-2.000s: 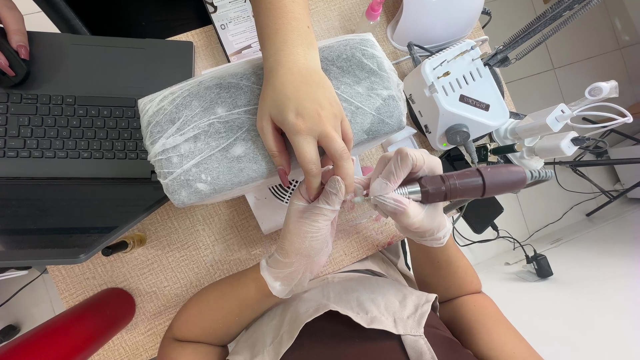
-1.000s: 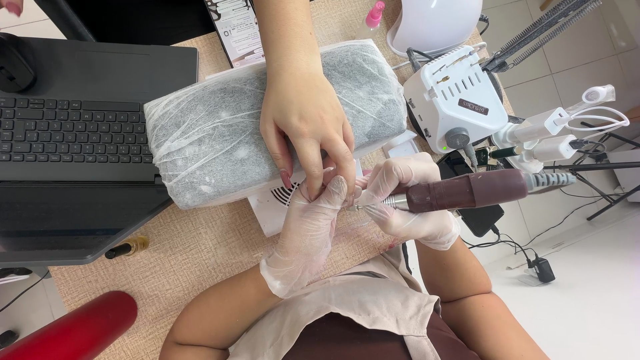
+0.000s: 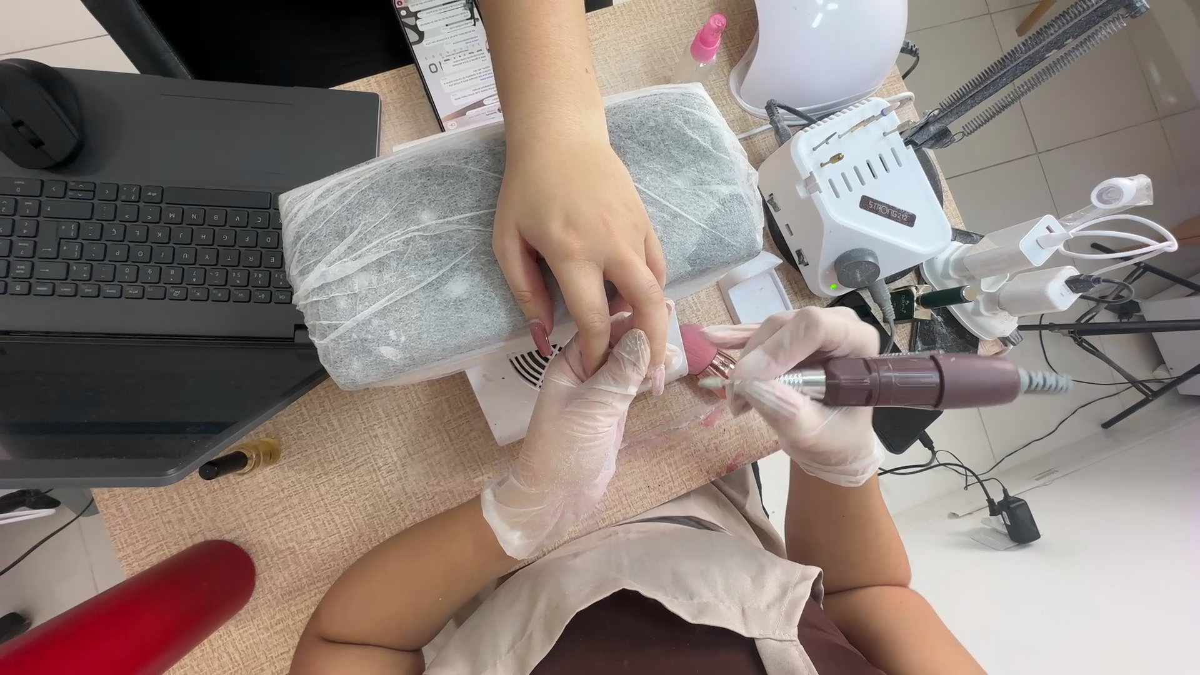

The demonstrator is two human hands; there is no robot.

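Note:
My left hand [image 3: 577, 441], in a translucent glove, grips a finger of another person's bare hand [image 3: 581, 225]. That hand lies palm down across a padded hand rest [image 3: 394, 244] in a white nonwoven cover. In my gloved right hand [image 3: 811, 394] is a brown electric nail drill handpiece [image 3: 919, 380], its bit pointing left, a little apart from the held fingers. A dusty pink brush [image 3: 698, 352] with a metallic ferrule is between my hands, partly hidden. Under the hand rest's near edge a white device with a curved-slot vent [image 3: 502, 398] shows in part.
At left are a laptop [image 3: 141, 253] with a mouse [image 3: 37, 112] and a small bottle [image 3: 239, 459]. A red padded object [image 3: 141, 609] is lower left. The white drill control unit [image 3: 853, 197], a white lamp [image 3: 825, 47], a pink-capped bottle [image 3: 708, 42] and plugged-in chargers [image 3: 1022, 272] are at right.
My right hand and the handpiece have drawn back to the right from the held fingers, and the pink brush shows now. The other person's second hand, earlier at the mouse, has left the view.

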